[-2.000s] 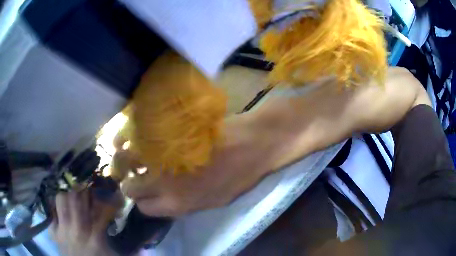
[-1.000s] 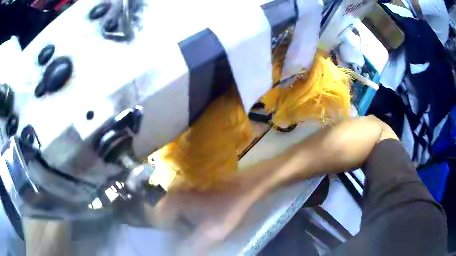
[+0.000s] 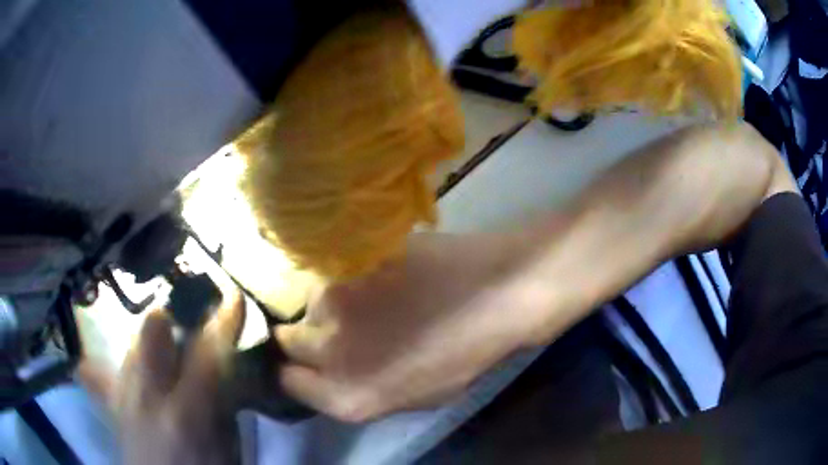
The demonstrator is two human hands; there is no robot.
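My left hand (image 3: 177, 390) is at the lower left, blurred, with its fingertips pinched around dark cloth under the bright needle lamp. My right hand (image 3: 340, 350) reaches in from the right, with its fingers curled on the dark cloth (image 3: 261, 374) between the two hands. The sewing machine's needle area (image 3: 136, 286) has small metal and black parts just above my left fingertips. The machine head (image 3: 109, 100) fills the upper left. The exact grip of the fingers and the needle tip are hard to make out.
Two orange fluffy tufts hang under the machine arm, one close above my right hand (image 3: 354, 145) and one farther right (image 3: 635, 59). Black-handled scissors (image 3: 495, 73) lie behind them on the pale table (image 3: 517, 186). Striped pieces (image 3: 667, 336) are beyond the table edge, under my forearm.
The view has moved close over the needle area again. Both hands now show at the dark cloth; my left hand was hardly visible a second ago. More of the scissors shows.
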